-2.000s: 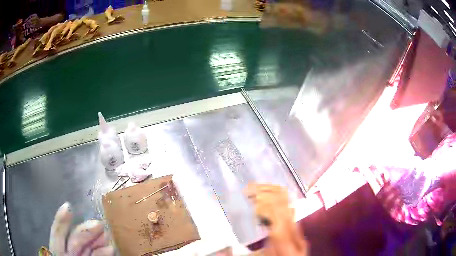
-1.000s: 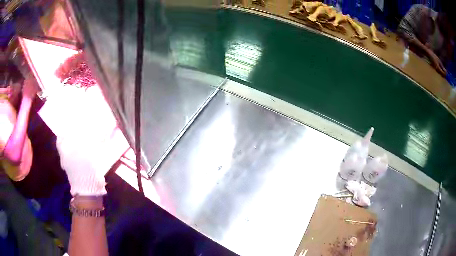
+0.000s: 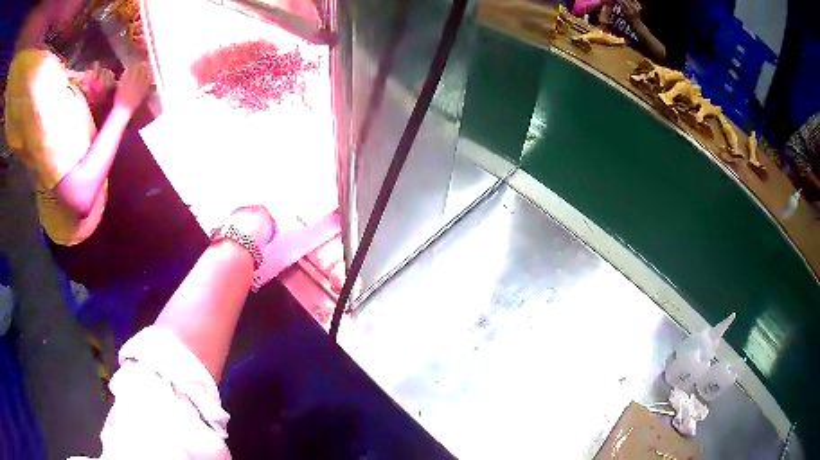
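Note:
My left hand point(image 3: 252, 223) reaches out to the left over a glaringly bright surface, past a wristwatch and a rolled pale sleeve. The hand is washed out by the light, so its fingers and anything in them cannot be made out. My right hand is out of the picture. A reddish-brown heap or patch point(image 3: 252, 74) lies on the bright surface beyond my left hand.
A dark bar point(image 3: 400, 171) and shiny panel stand right of my hand. Two white bottles point(image 3: 697, 368), a crumpled white rag point(image 3: 688, 411) and brown cardboard point(image 3: 647, 438) are lower right. Another person point(image 3: 58, 148) is at left; tan pieces point(image 3: 683, 94) lie beyond the green belt point(image 3: 620, 171).
The view has swung left; the bottles and cardboard have shifted to the lower right. My left hand has reached farther over the bright surface, and more forearm and sleeve show.

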